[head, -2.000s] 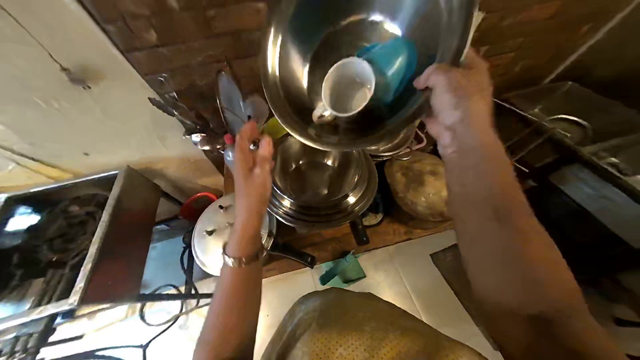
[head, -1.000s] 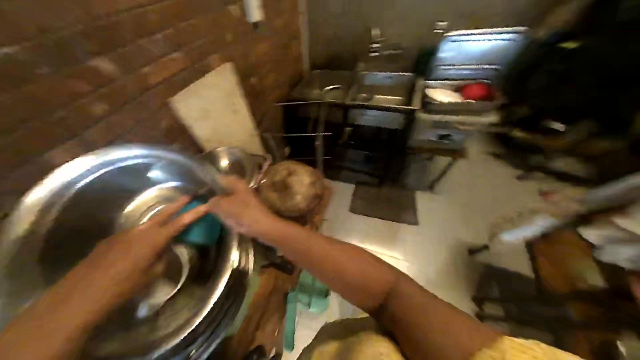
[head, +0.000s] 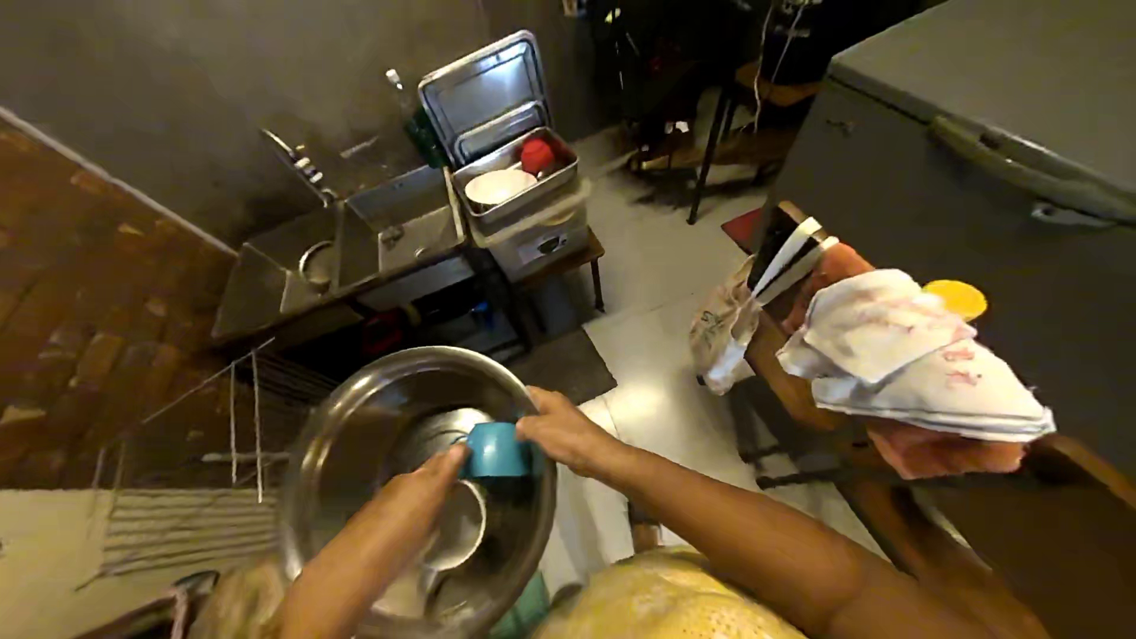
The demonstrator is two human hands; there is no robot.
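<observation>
A wide stainless steel basin (head: 342, 426) fills the lower middle of the head view, tilted toward the camera. My right hand (head: 568, 430) grips its right rim, fingertips beside a teal plastic cup (head: 499, 450) inside it. My left hand (head: 426, 497) reaches over the basin, its fingers at the left side of the cup; whether they grip it is unclear. Just below the cup lies a white mug (head: 463, 528), partly covered by my left hand.
A sink (head: 413, 235) with a tap (head: 311, 173) stands at the back left. Beside it, a metal tray (head: 515, 195) holds a white bowl and a red item. A wire rack (head: 195, 524) is at left. Folded white cloths (head: 896, 346) lie at right near a grey chest (head: 958, 169).
The view has swung from the stove and pots toward the sink. My left hand, empty beside the basin two seconds ago, is now over its inside at the teal cup.
</observation>
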